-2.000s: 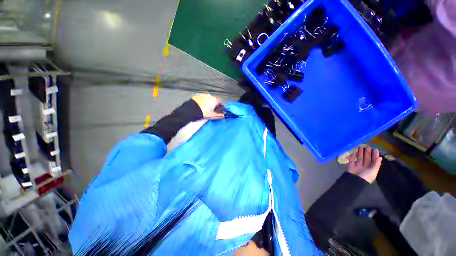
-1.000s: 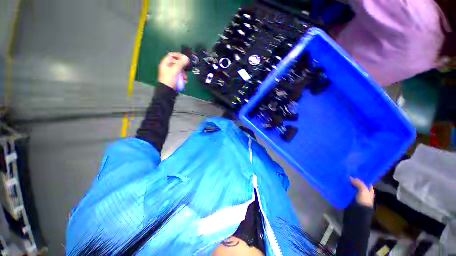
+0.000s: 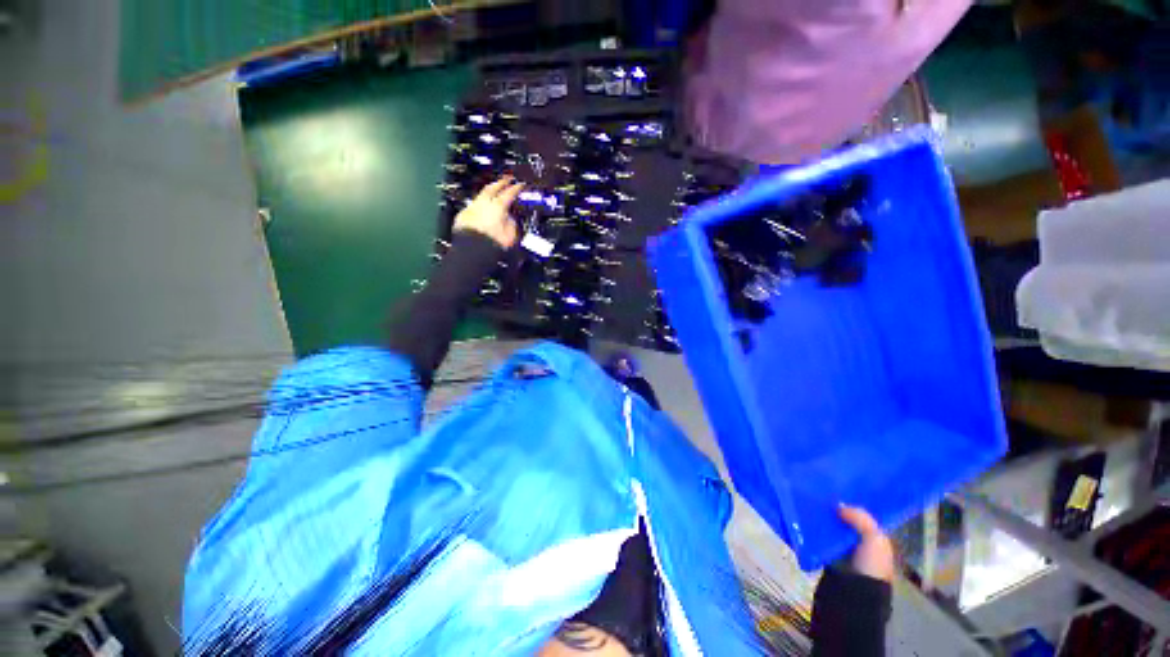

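Note:
A blue bin (image 3: 885, 372) is tilted at the right, with black parts with silver wire bits (image 3: 770, 263) gathered at its far left end. My right hand (image 3: 870, 544) grips its near bottom rim, thumb on top and the other fingers hidden. A black tray (image 3: 654, 276) lies left of the bin and holds rows of black parts with shiny silver bits (image 3: 584, 231). My left hand (image 3: 491, 216) is over the tray's left part, fingers reaching out and a little apart, with no part visibly held. A small white piece (image 3: 536, 243) lies beside it.
The tray lies on a green-topped bench (image 3: 347, 193). A person in a pink garment (image 3: 808, 71) is just beyond the bin. White covered material (image 3: 1110, 276) and a metal-framed rack (image 3: 1026, 539) are at the right. Grey floor (image 3: 128, 270) shows at the left.
My view has turned and more of the tray shows. My left hand has gone from my smock to the tray's edge, then over its parts. My right hand has taken hold of the bin, now more tilted.

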